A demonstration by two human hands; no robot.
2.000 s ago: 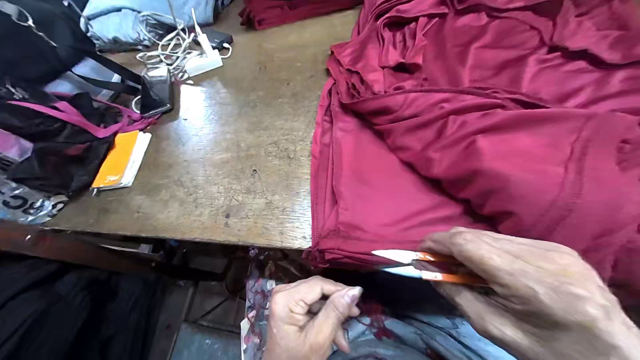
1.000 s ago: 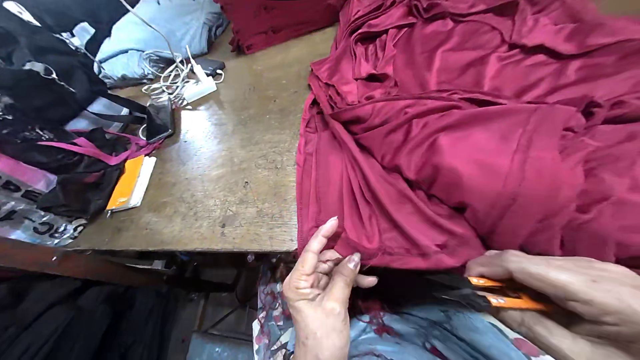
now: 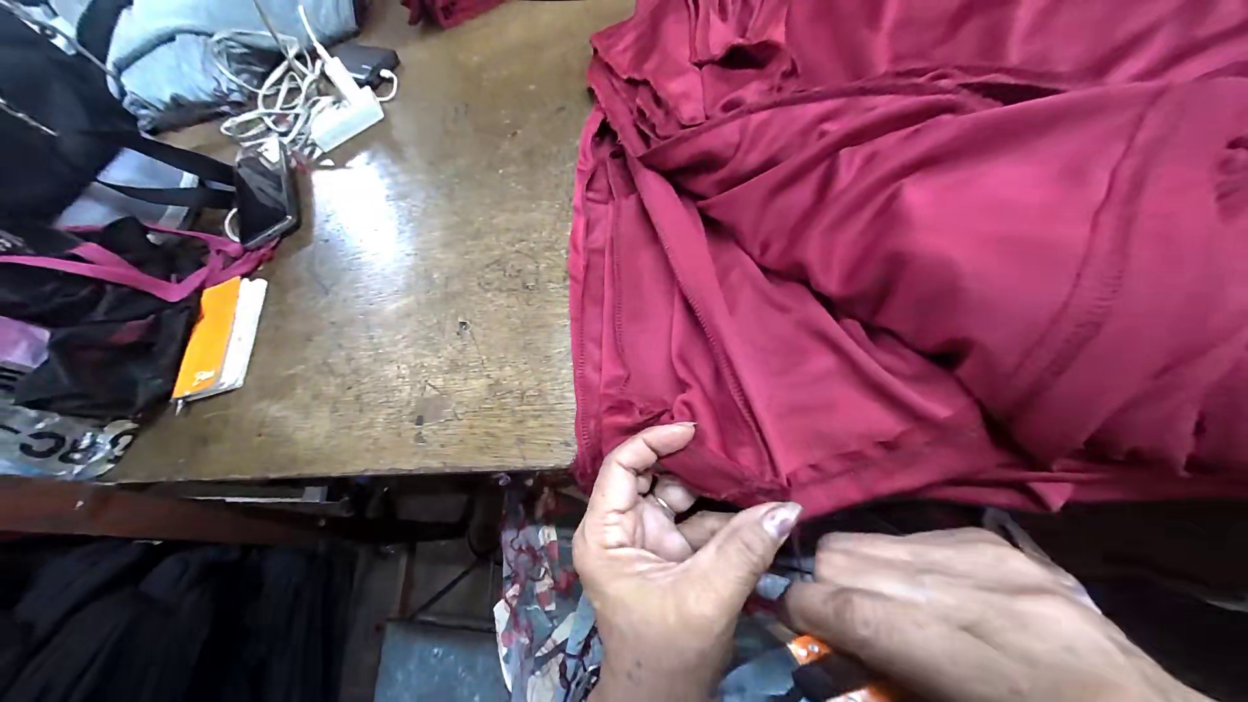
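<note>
Dark red fabric [image 3: 877,253] with stitched seams lies in folds over the right side of the wooden table and reaches its front edge. My left hand [image 3: 673,556] is at the fabric's near corner, with its fingers curled around the hem and the thumb pointing right. Close beside it, my right hand [image 3: 936,604] is turned palm down just below the hem. A tool with orange handles [image 3: 809,648], partly visible, is under my right hand; its blades are mostly hidden. My right fingertips are near my left thumb, and what they pinch is hidden.
On the wooden table [image 3: 439,292], at the left, are an orange-covered notebook [image 3: 207,336], a phone [image 3: 263,200], a white adapter [image 3: 346,119] with tangled cables and black bags [image 3: 58,146]. Light blue denim [image 3: 214,49] lies behind. Dark cloth [image 3: 175,624] is below the table.
My left hand, below the table edge two seconds ago, is now at the fabric's near corner. My right hand has moved left towards it, and the orange-handled tool is now mostly covered.
</note>
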